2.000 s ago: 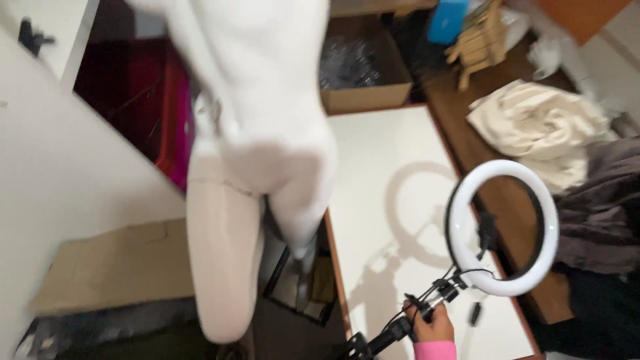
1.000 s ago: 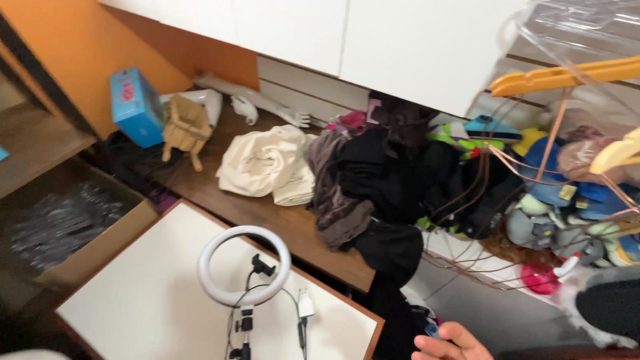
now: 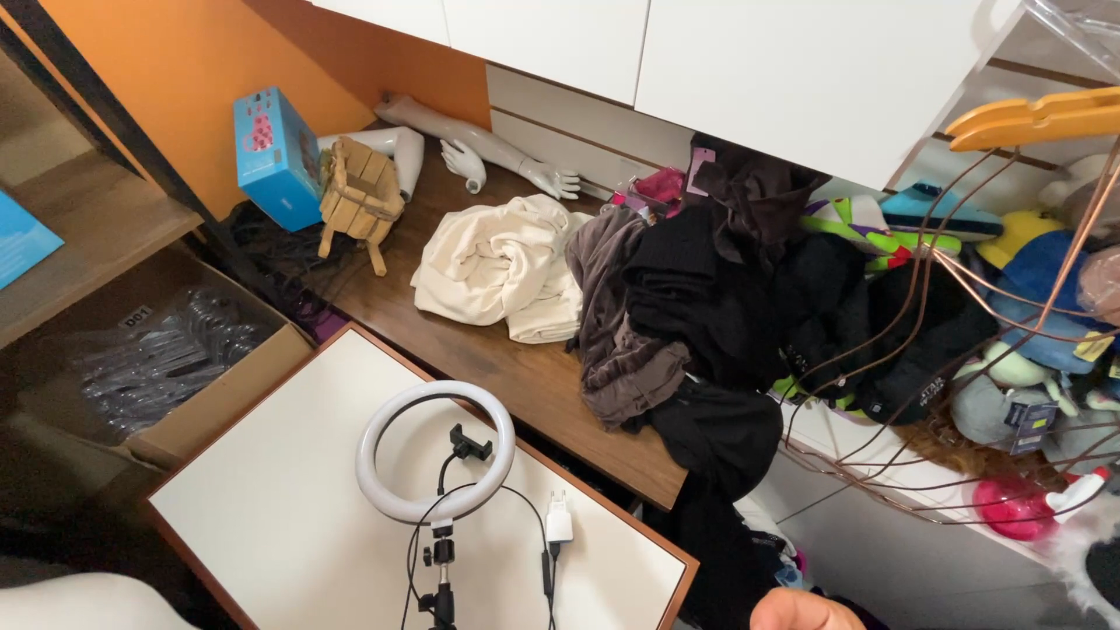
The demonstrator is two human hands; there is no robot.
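Part of one bare hand, most likely my right hand (image 3: 801, 610), shows at the bottom edge, right of the white table; only some of it is visible, and what it holds, if anything, is cut off. My left hand is out of view. A ring light (image 3: 372, 451) with a phone clamp (image 3: 471, 444) stands over the white tabletop (image 3: 289, 455), its stand (image 3: 444, 577) running off the bottom edge. Beside it a white plug adapter (image 3: 558, 521) hangs or lies with its black cable. At the lower left corner a smooth white surface (image 3: 83, 604) shows.
Behind the table, a wooden bench (image 3: 490, 367) bears cream cloth (image 3: 499, 262), dark clothes (image 3: 691, 271), mannequin arms (image 3: 490, 144), a small wooden chair-like object (image 3: 359, 192) and a blue box (image 3: 278, 162). A cardboard box (image 3: 236, 385) is left. Copper wire (image 3: 919, 306) and plush toys (image 3: 1041, 324) are right.
The view has swung far to the right. Two seconds ago a hand held the ring light's stand; one second ago and now the visible hand is away from it, and less of it shows now.
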